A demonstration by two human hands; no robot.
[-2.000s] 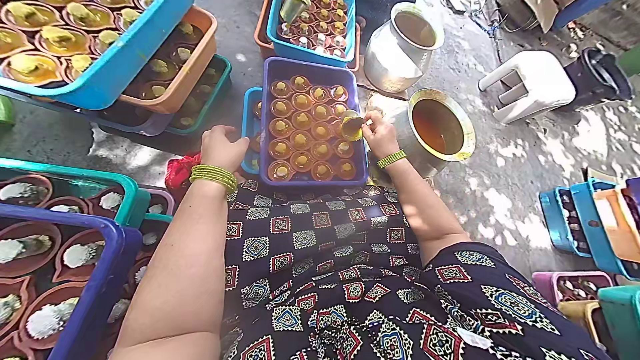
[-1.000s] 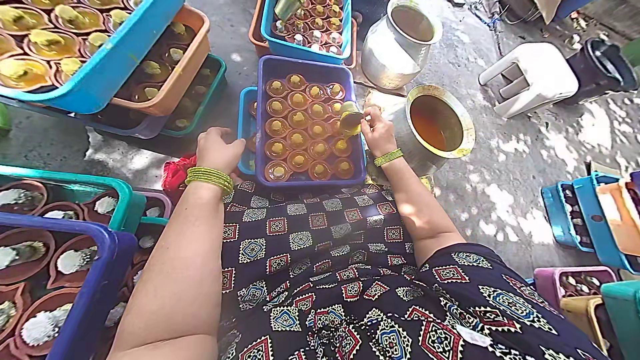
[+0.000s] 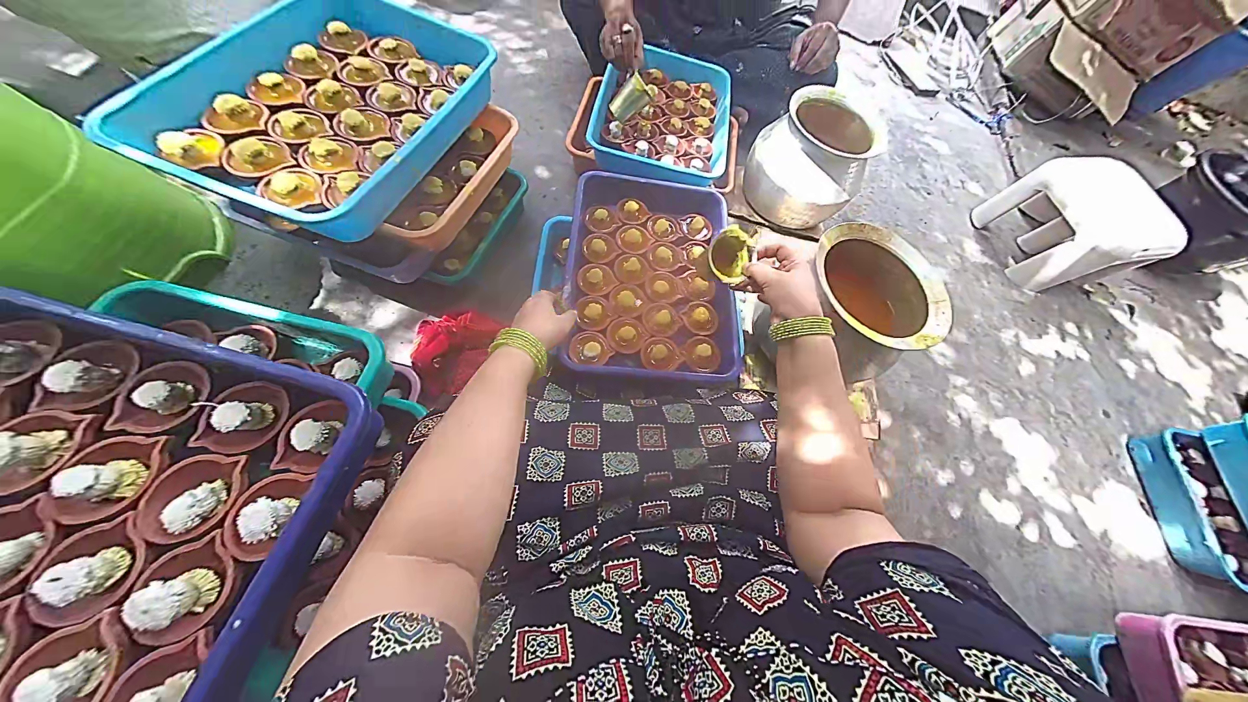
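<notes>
My left hand [image 3: 546,320] rests at the left rim of a purple plastic tray [image 3: 651,375]; its fingers are partly hidden, so its grip is unclear. Rows of small clay lamps [image 3: 630,239] with yellowish lumps in amber liquid fill the tray. My right hand [image 3: 783,281] is closed on a small yellow-stained metal cup [image 3: 730,253], tilted over the tray's right rim. Just right of that hand stands a wide-rimmed metal pot [image 3: 877,292] of reddish-brown liquid.
Another person's hand [image 3: 622,41] holds a metal cup over a blue tray [image 3: 726,88] ahead. A second pot [image 3: 809,171] stands beside it. Stacked trays of lamps [image 3: 390,210] and a purple crate [image 3: 366,419] lie to my left. A white stool [image 3: 1092,210] is at right.
The view has shifted so more of the far side shows. My right hand, still holding the cup, is now at the tray's right rim rather than over its right column. My left hand stays beside the tray.
</notes>
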